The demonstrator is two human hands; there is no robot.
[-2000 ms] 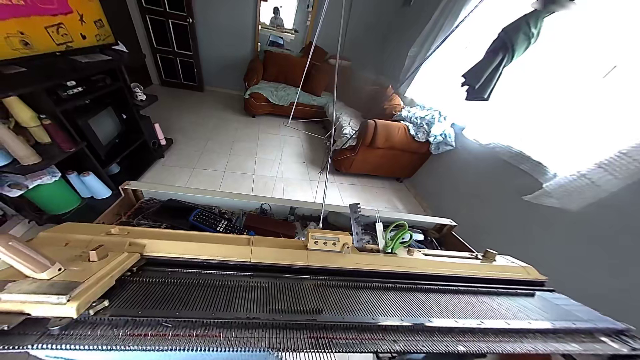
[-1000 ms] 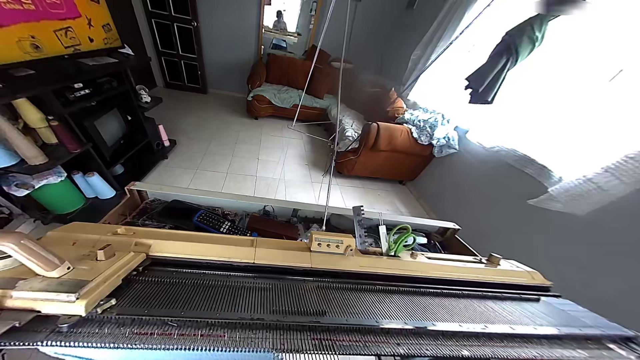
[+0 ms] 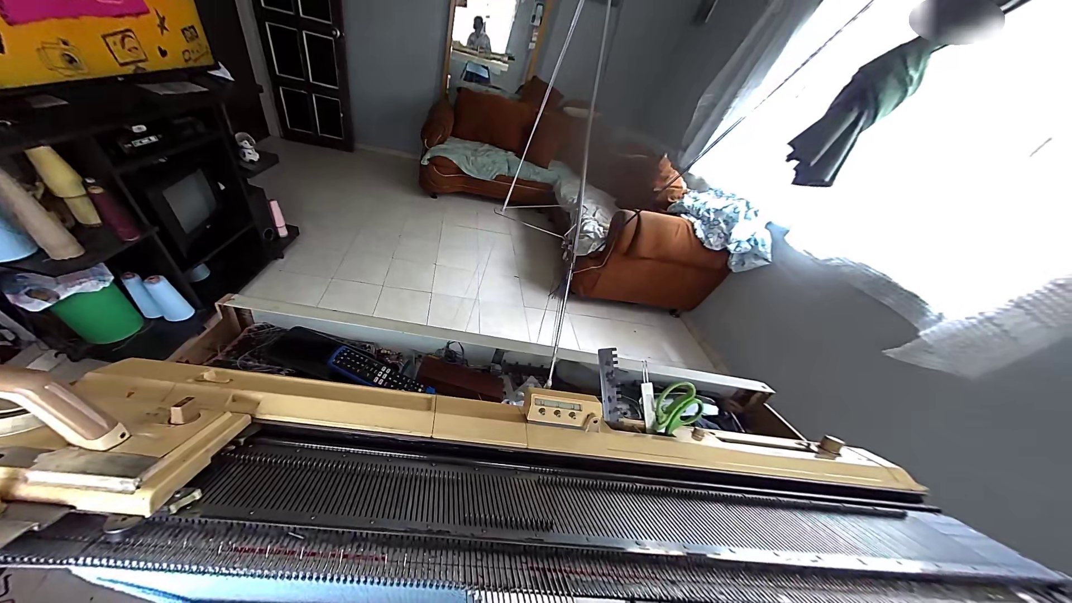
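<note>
Neither my left hand nor my right hand shows in the view. A beige knitting machine carriage [image 3: 126,444] with a curved handle [image 3: 67,406] rests at the left end of a flatbed knitting machine. The machine's needle bed [image 3: 502,494] runs across the lower view, with dense rows of metal needles. On the beige rear rail sits a row counter [image 3: 561,409]. Light blue knitted fabric [image 3: 276,586] hangs below the beds at the bottom left. Thin yarn strands rise from behind the counter past the top edge.
Behind the machine, an open trough [image 3: 486,333] holds a remote control [image 3: 377,368], green-handled scissors [image 3: 680,408] and a notched dark comb [image 3: 609,385]. Black shelves with yarn cones [image 3: 167,297] and a green bin [image 3: 99,314] stand left. An orange sofa [image 3: 653,264] stands beyond.
The carriage at the left shows slightly more of its handle than two seconds ago; whether it slid or only the view shifted is unclear.
</note>
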